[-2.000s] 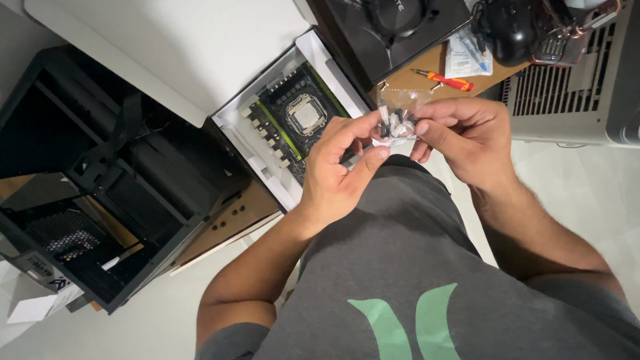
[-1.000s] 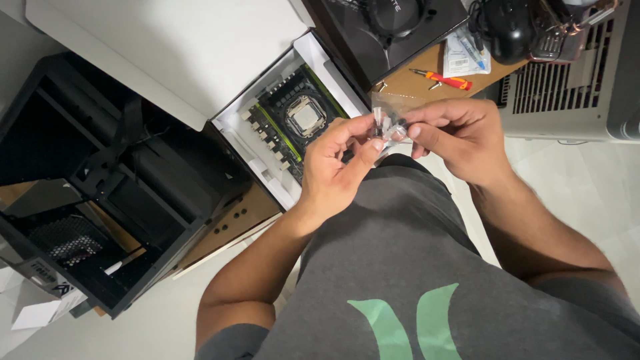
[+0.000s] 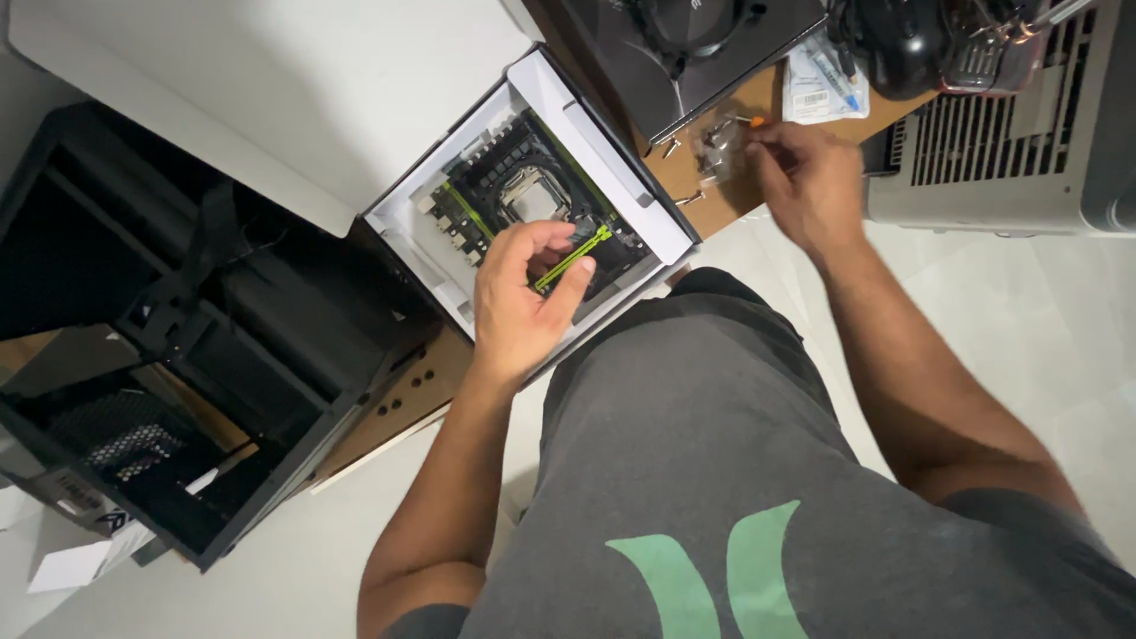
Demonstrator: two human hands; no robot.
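Note:
My left hand [image 3: 532,288] hovers over a computer motherboard [image 3: 497,182], its fingers apart and curled above the lower part of the board; no held object shows. The motherboard lies in an open box [image 3: 612,155] with a white inside, and a processor [image 3: 535,197] sits in its socket. My right hand [image 3: 808,177] is at the wooden table beside a clear plastic bag of small parts [image 3: 721,146]. The fingertips are blurred, so whether they grip the bag cannot be told. An orange screwdriver tip end [image 3: 757,122] shows just past these fingers.
A black computer case [image 3: 204,328] stands open at the left. Small screws [image 3: 672,147] lie near a black box [image 3: 701,62] with a cable on top. A white packet [image 3: 821,84] and a black computer mouse [image 3: 903,44] are at the upper right, near a grey vented appliance [image 3: 994,142].
Both hands held the small bag together before. The hands have parted: the left moved over the motherboard, the right moved with the bag to the wooden table by the screwdriver.

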